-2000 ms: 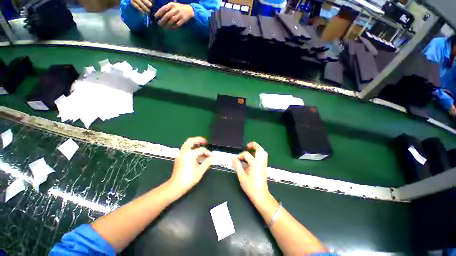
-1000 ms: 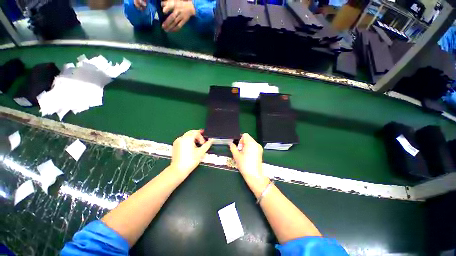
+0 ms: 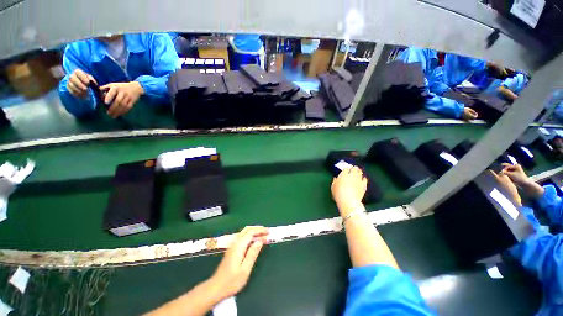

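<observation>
A black gift box [image 3: 370,189] lies on the green belt, partly hidden under my right hand [image 3: 350,188]. My right fingertips are at a loose white slip [image 3: 342,165] on its top; whether they grip it or only touch it is unclear. My left hand [image 3: 242,259] is over the near rail with fingers extended, and nothing shows in it. Two more black boxes lie to the left, one [image 3: 134,197] and another [image 3: 206,188], with white labels on their near ends. White papers [image 3: 185,158] lie behind and between them.
A whitish rail [image 3: 296,231] edges the belt. A slanted post [image 3: 487,142] and large black carton [image 3: 475,222] stand at right. More boxes [image 3: 398,163] continue rightward. Another person's hands [image 3: 512,179] are beyond the post. Dark sleeves [image 3: 228,99] are heaped opposite. A grey shelf [image 3: 216,18] hangs overhead.
The view has turned right. My hands have left the near end of the labelled box. My right hand has reached to a box further right; my left hand has come back to the rail.
</observation>
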